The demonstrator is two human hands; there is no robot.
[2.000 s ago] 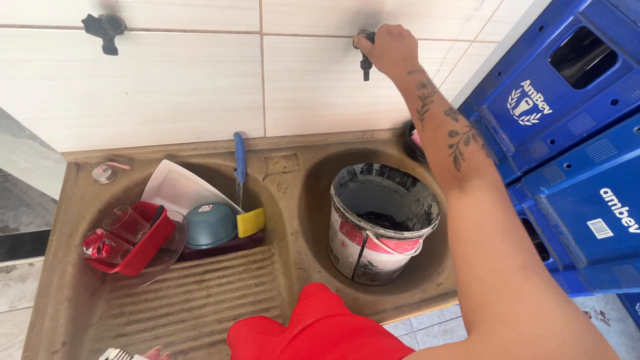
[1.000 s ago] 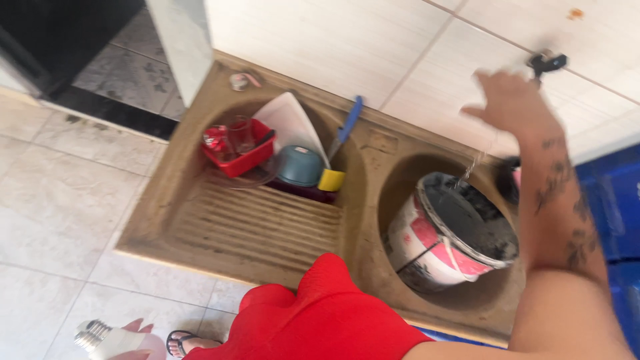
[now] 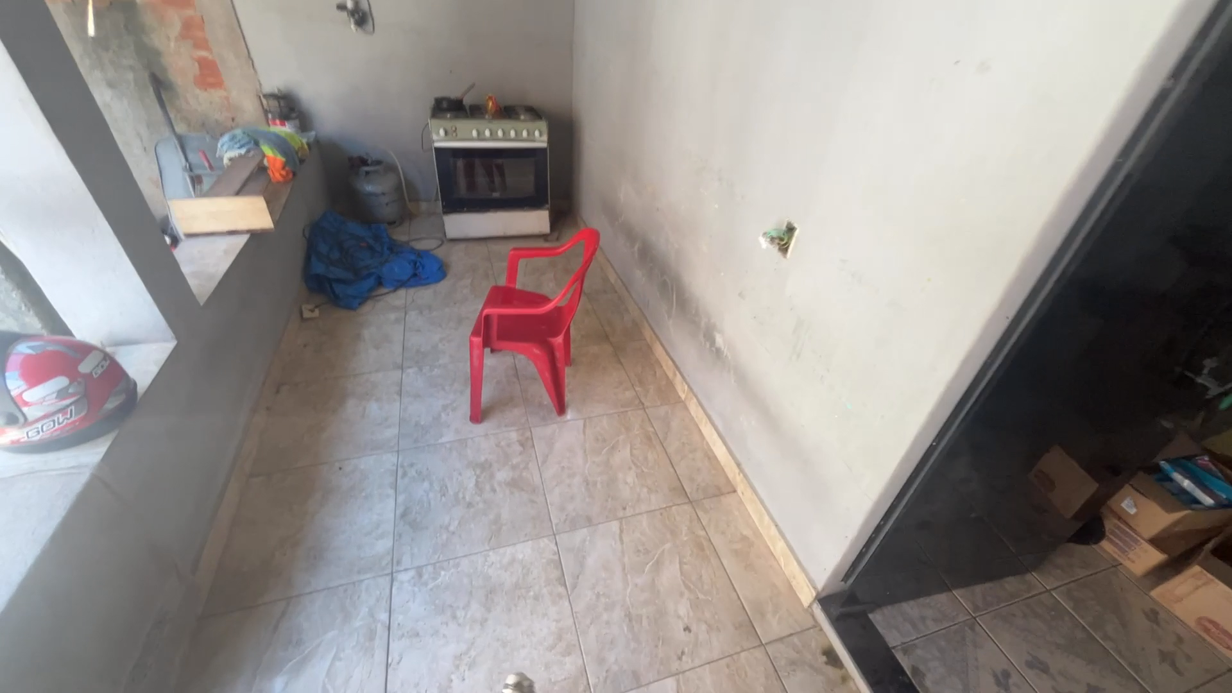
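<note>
Neither of my hands shows in the head view. At the bottom edge a small metal screw base of a light bulb (image 3: 518,682) pokes into view; what holds it is hidden below the frame. Farther ahead a red plastic armchair (image 3: 527,322) stands upright on the tiled floor, beside the right wall. Behind it a gas stove (image 3: 491,173) with an oven stands against the far wall, with a pan and a small colored item on top.
A gas cylinder (image 3: 376,191) and a crumpled blue tarp (image 3: 361,260) lie left of the stove. On the left ledge are a red helmet (image 3: 63,393), wooden boards (image 3: 226,214) and cloths (image 3: 279,149). An open junction box (image 3: 780,239) shows wires. Cardboard boxes (image 3: 1160,515) stand beyond the doorway.
The view has swung from the sink and bucket to a room with a chair and stove. My right hand, earlier on the tap and then off it, has left the view.
</note>
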